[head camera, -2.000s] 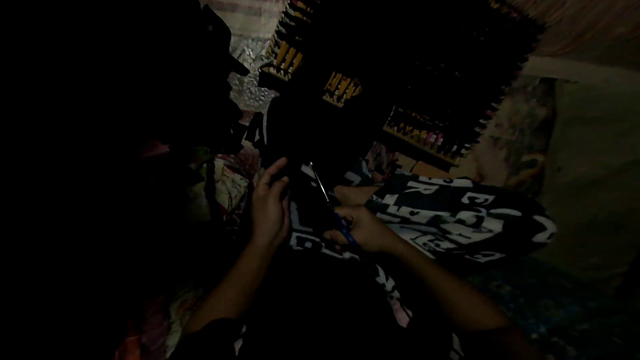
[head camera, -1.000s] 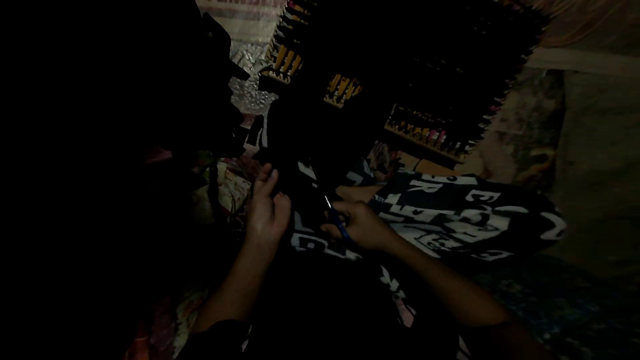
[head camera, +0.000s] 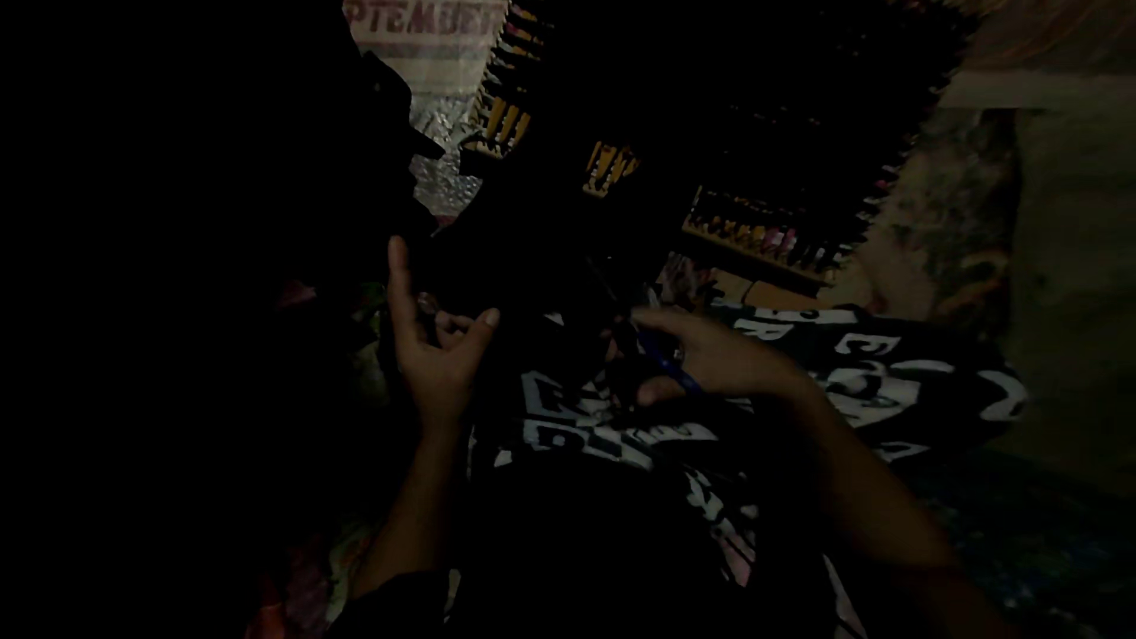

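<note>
The picture is very dark. My right hand [head camera: 723, 355] grips blue-handled scissors [head camera: 664, 362], with the fingers and thumb around the handles and the thin blades pointing up and left. My left hand [head camera: 439, 359] is raised to the left of them, its index finger straight up, its thumb apart and the other fingers curled. A black mass lies beside its fingers; whether the hand holds any of it cannot be made out. Dark cloth with white letter prints [head camera: 559, 417] lies across the lap below both hands.
A dark rack or tray [head camera: 763, 253] with rows of small yellow and pink items stands beyond the hands. Shiny crinkled plastic [head camera: 444, 182] and a printed sheet [head camera: 426, 44] lie at the upper left. A black shape fills the left side.
My left hand has changed pose: its index finger now stands straight up and its thumb is spread. My right hand still grips the scissors, which have tilted further left.
</note>
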